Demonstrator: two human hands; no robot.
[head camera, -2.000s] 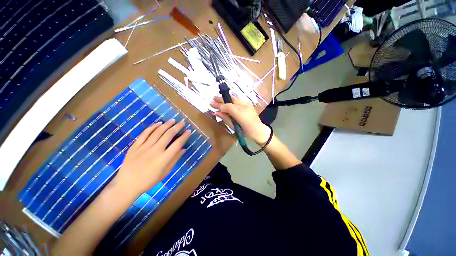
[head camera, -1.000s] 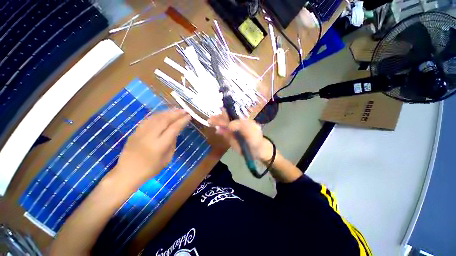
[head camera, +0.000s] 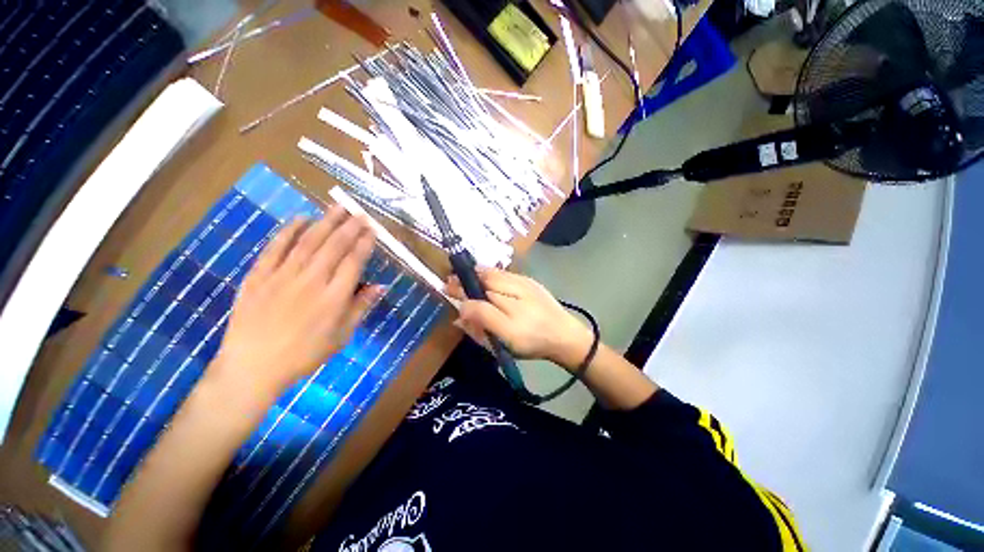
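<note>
A blue solar panel with silver lines lies on the brown table. My left hand lies flat over its upper part, palm down. My right hand holds a soldering iron by its dark handle, its tip pointing up over the strip pile. A white strip runs along the panel's right-hand short edge, from near my left fingertips to my right fingers. Whether either hand pinches it is hard to tell. A fanned pile of silver and white strips lies beyond.
A long curved white strip lies between the panel and a dark panel stack. The iron stand with yellow sponge is at the top. A blue tray, a black fan and a cardboard box are to the right.
The white strip has come from the pile to the panel's edge. My left hand has flattened onto the panel. My right hand has moved lower with the iron. The view has shifted slightly.
</note>
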